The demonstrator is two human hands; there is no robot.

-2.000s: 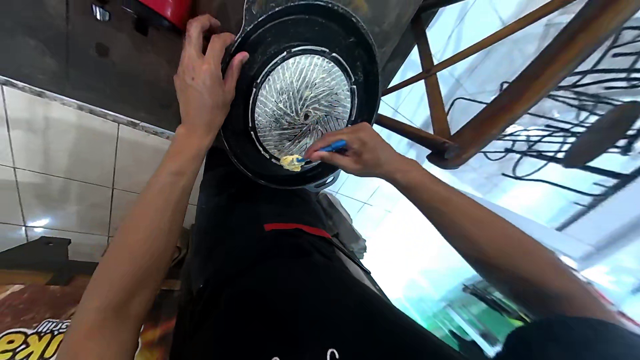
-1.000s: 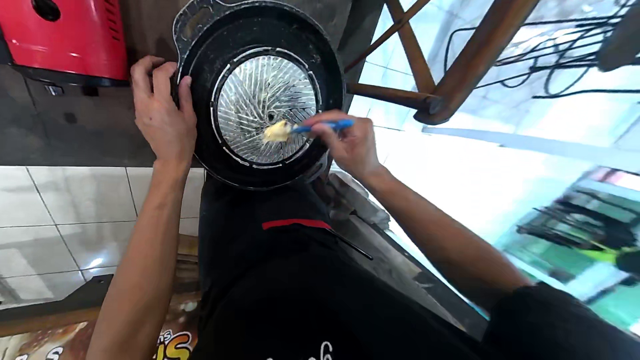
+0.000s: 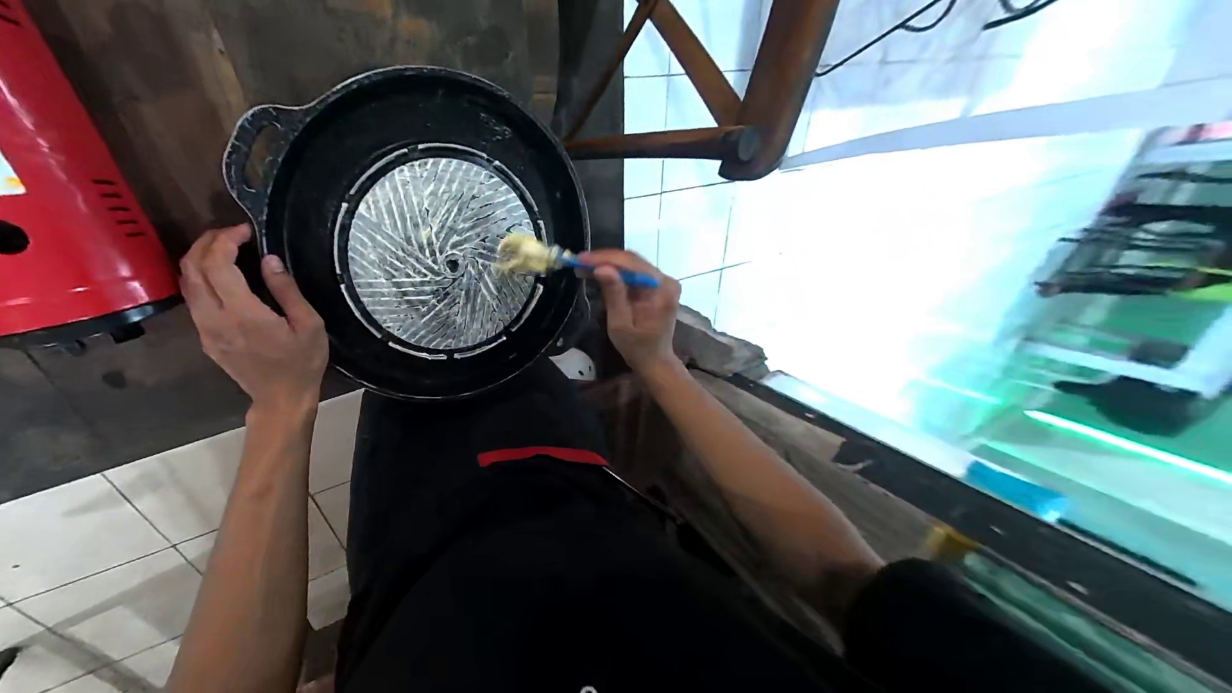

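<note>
A round black grill pan (image 3: 308,197) with a ridged, shiny silver-grey centre (image 3: 404,279) and a looped side handle is in front of me. My left hand (image 3: 255,322) grips the pan's left rim just below that handle, thumb over the edge. In my right hand (image 3: 637,303) is a small brush with a blue handle (image 3: 626,276). Its pale yellow, clumped bristle end (image 3: 525,254) is over the right part of the ridged centre; whether it touches the surface is hard to tell.
A red portable gas stove (image 3: 72,212) stands at the left on the dark tabletop (image 3: 125,385). Brown wooden furniture legs (image 3: 770,87) are at the upper right, above a white tiled floor (image 3: 688,231). A dark ledge (image 3: 972,510) runs along the lower right.
The brush in my right hand has moved from the pan's lower edge over the centre, and now over its right part. My left hand has stayed at the rim. The view has shifted.
</note>
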